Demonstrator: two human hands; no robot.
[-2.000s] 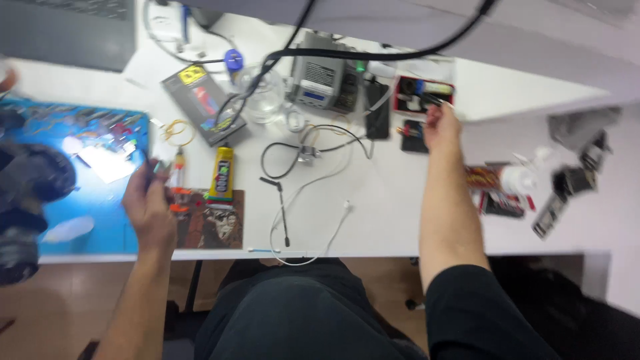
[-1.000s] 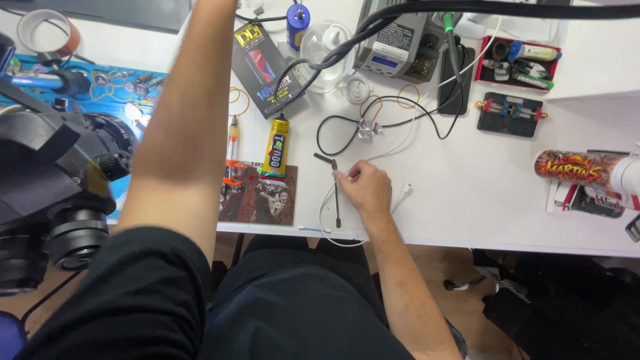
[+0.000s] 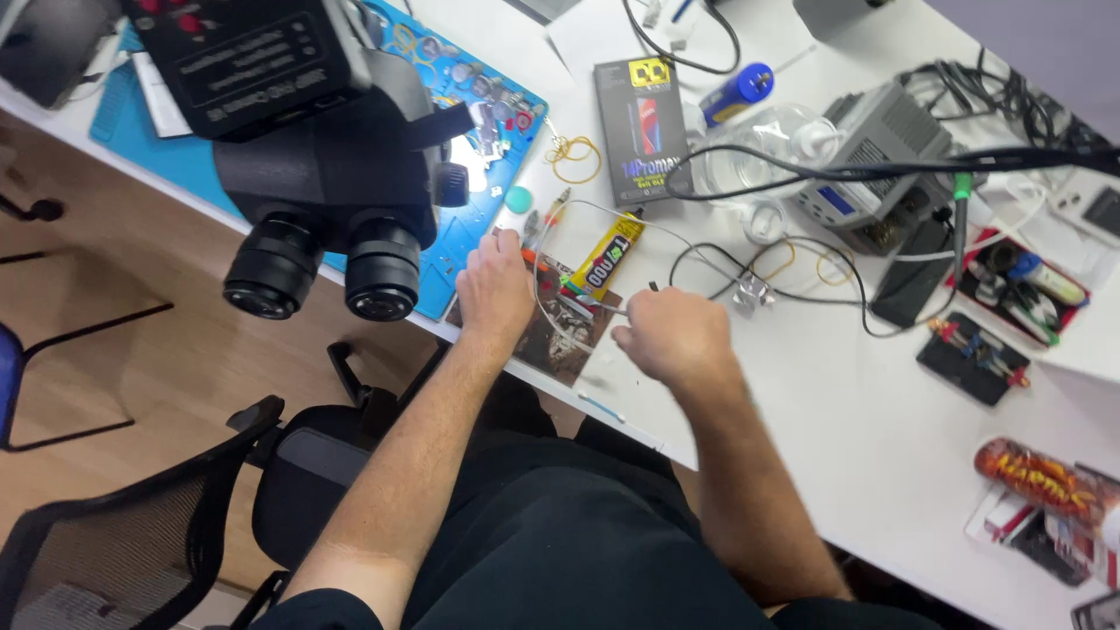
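My left hand [image 3: 496, 289] rests at the right edge of the blue repair mat [image 3: 446, 280], beside a brown board [image 3: 560, 350]; whether its fingers hold anything is hidden. My right hand [image 3: 675, 337] is closed around a white cable [image 3: 560, 324] or a thin tool with it; the blur leaves the exact item unclear. Between the hands a yellow glue tube [image 3: 605, 258] lies on the board's upper edge. A small orange-tipped syringe or pen [image 3: 557, 207] lies above my left hand, near a round teal lid [image 3: 518, 199]. A cotton swab [image 3: 602, 407] is at the table's front edge.
A black microscope [image 3: 337, 192] overhangs the blue mat. Behind stand a phone-screen box [image 3: 646, 131], a clear bottle [image 3: 761, 153] and a grey soldering station [image 3: 875, 175]. Black cables hang across the right. A red tray [image 3: 1019, 280], a board holder [image 3: 976, 357] and a spray can [image 3: 1046, 481] are farther right.
My left hand has come back from far forward to the board's left side. My right hand has moved to the glue tube's right side. The view has swung left.
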